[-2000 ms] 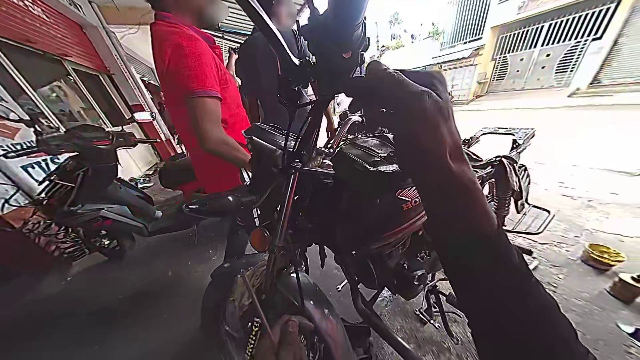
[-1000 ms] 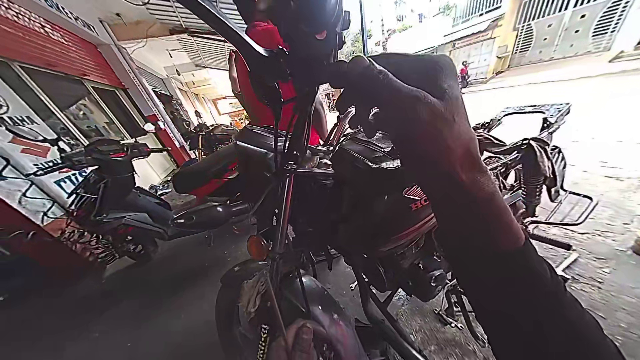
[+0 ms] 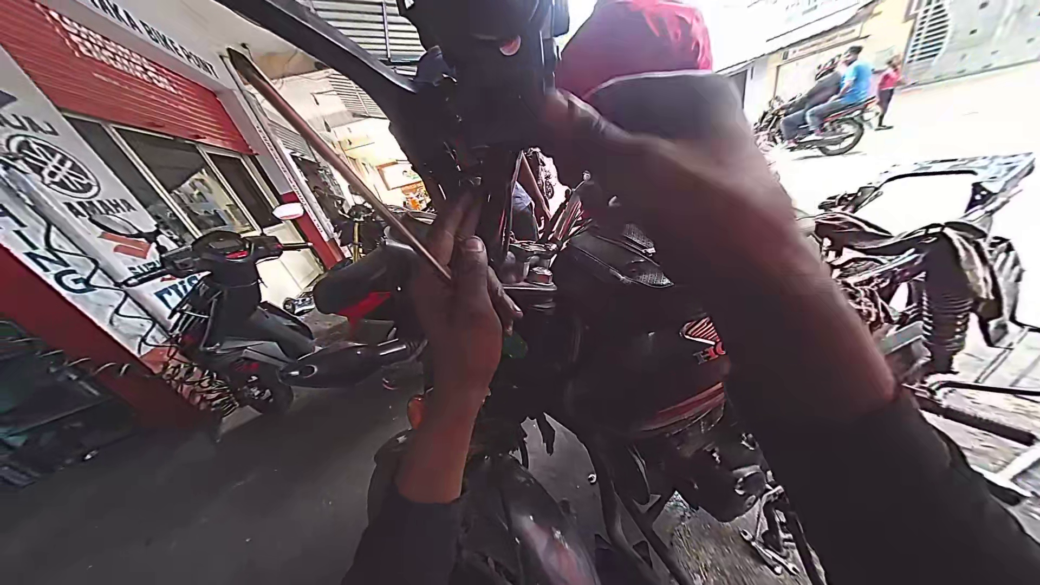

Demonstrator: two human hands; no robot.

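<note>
My left hand [image 3: 467, 305] is raised in front of the steering head of a black Honda motorcycle, shut on a long thin rod [image 3: 349, 179] that slants up to the left and has a dark upper end. Just above and to the right, my right hand [image 3: 601, 150] is blurred and lies against the dark front unit [image 3: 487, 73] below the handlebar; its fingertips are hidden, so its hold cannot be told. The fuel tank [image 3: 650, 382] is behind my right forearm. Below my left wrist is the front mudguard [image 3: 520, 520].
A black scooter [image 3: 244, 325] stands at the left by the shopfront. Behind the motorcycle is a person in red [image 3: 638, 41], partly hidden. A stripped motorcycle frame [image 3: 918, 244] stands at the right. Farther off, people ride a motorcycle [image 3: 841, 134] on the street.
My left hand has risen from beside the front mudguard to the steering head. My right hand remains by the front unit. The view has shifted.
</note>
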